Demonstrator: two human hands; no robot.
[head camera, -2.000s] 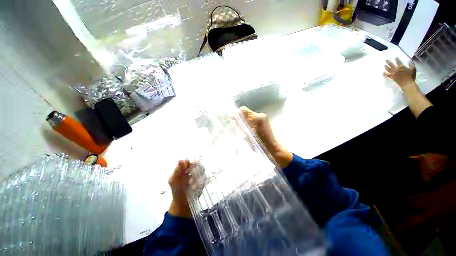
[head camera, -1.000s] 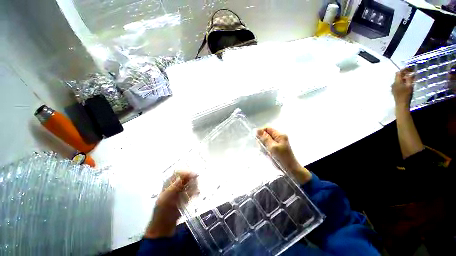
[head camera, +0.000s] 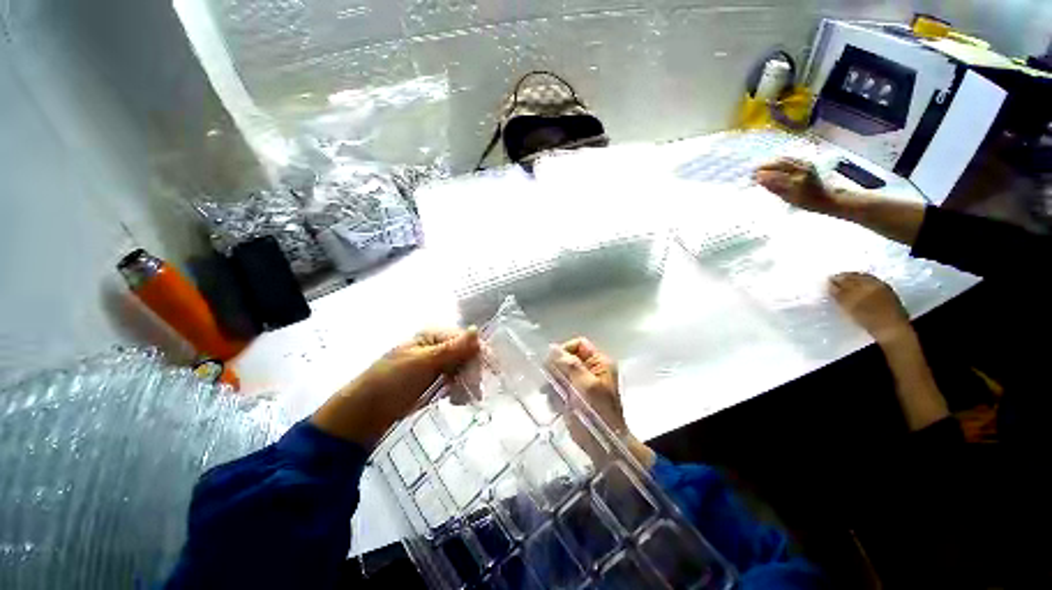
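A clear compartment tray with a grid of rounded pockets is tilted over my lap, its far corner pointing up over the white table. My left hand pinches the tray near that far corner, with fingertips close together. My right hand holds the tray's right edge, close to the same corner. The tray's near end is cut off by the bottom of the picture. Whether thin film lies on the tray I cannot tell.
Upright tray stack at left; orange flask and black pouch behind it. Crumpled silvery film, handbag, flat tray stack at back. Another person's hands over the table at right, near a phone and carton.
My left hand has moved up and right along the tray to its far corner. My right hand has moved slightly left and down. The other person's hands have moved onto the table.
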